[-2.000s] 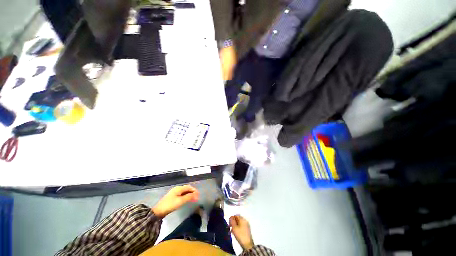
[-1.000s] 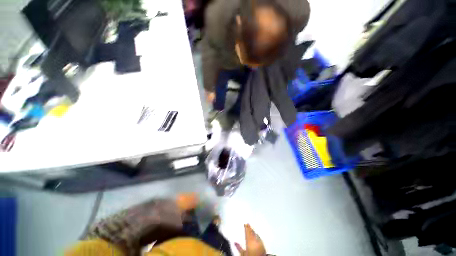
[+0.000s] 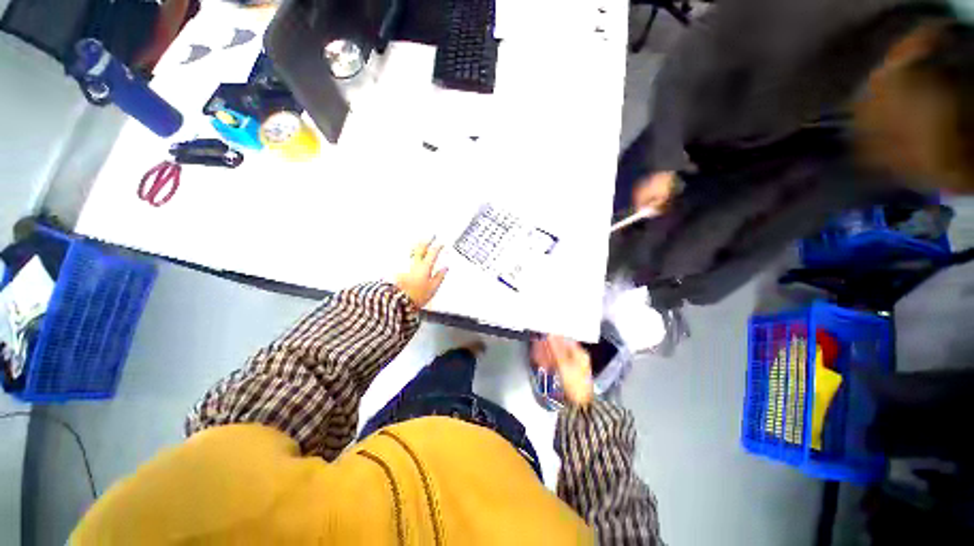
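My left hand (image 3: pixel 423 274) rests at the front edge of the white table (image 3: pixel 352 229), fingers apart and holding nothing. My right hand (image 3: pixel 566 366) is just beyond the table's right front corner, blurred; whether its fingers are apart is unclear. A pale calculator (image 3: pixel 488 236) lies on the table ahead of my left hand, with a small pale item beside it. At the right, another person's hand (image 3: pixel 656 192) is by a thin white strip, beside dark cloth (image 3: pixel 726 229).
Red-handled scissors (image 3: pixel 159 183), a yellow tape roll (image 3: pixel 286 134) and a keyboard (image 3: pixel 467 45) are on the table. A blue bottle (image 3: pixel 128 91) stands beyond its left. Blue crates (image 3: pixel 94 320) stand on both sides. A clear bag (image 3: pixel 641 320) is by the right corner.
The view has swung, so the table now lies more ahead. My left hand has come onto the table edge. My right hand has moved up near the corner. The other person bends at the right.
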